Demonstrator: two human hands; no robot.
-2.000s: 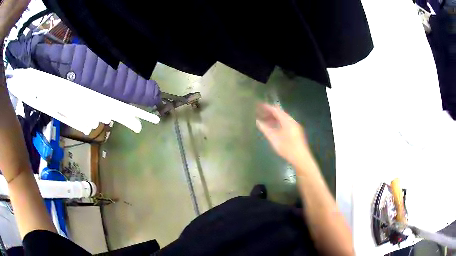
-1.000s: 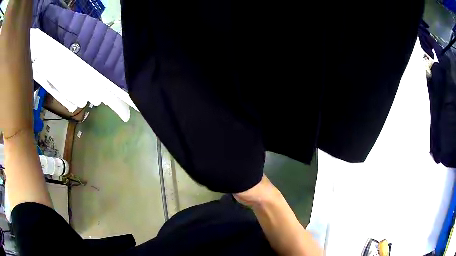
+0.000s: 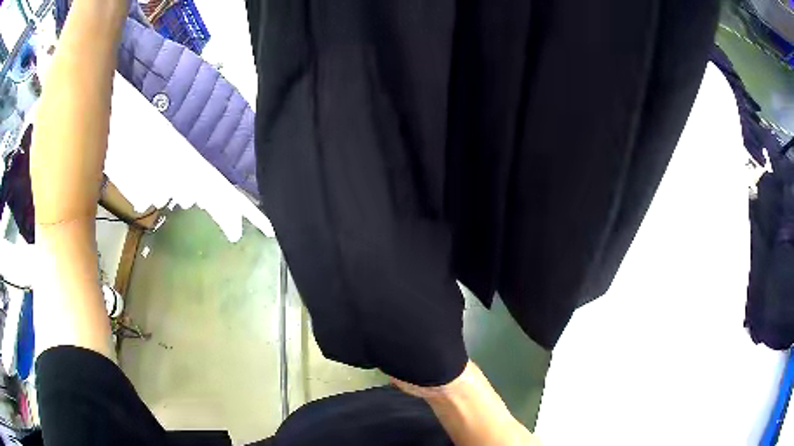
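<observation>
A black garment [image 3: 487, 157] hangs in front of me and fills the upper middle of the view, with folds running down to a pointed, uneven hem. My left arm is raised along the left side, and my left hand is cut off by the top edge. My right forearm comes up from the bottom right. My right hand goes in under the garment's lower edge, and the cloth covers its fingers, so its grip is hidden.
The white padded ironing table [image 3: 644, 296] is on the right, with dark garments [image 3: 770, 253] at its far side. A purple quilted piece [image 3: 196, 96] and white pieces [image 3: 161, 157] hang at the left. Green floor [image 3: 209, 322] shows below, and a blue basket [image 3: 185, 26] stands at the upper left.
My right hand has gone from free above the floor to under the garment. The garment now hangs lower and its folds show more. The iron has left the view.
</observation>
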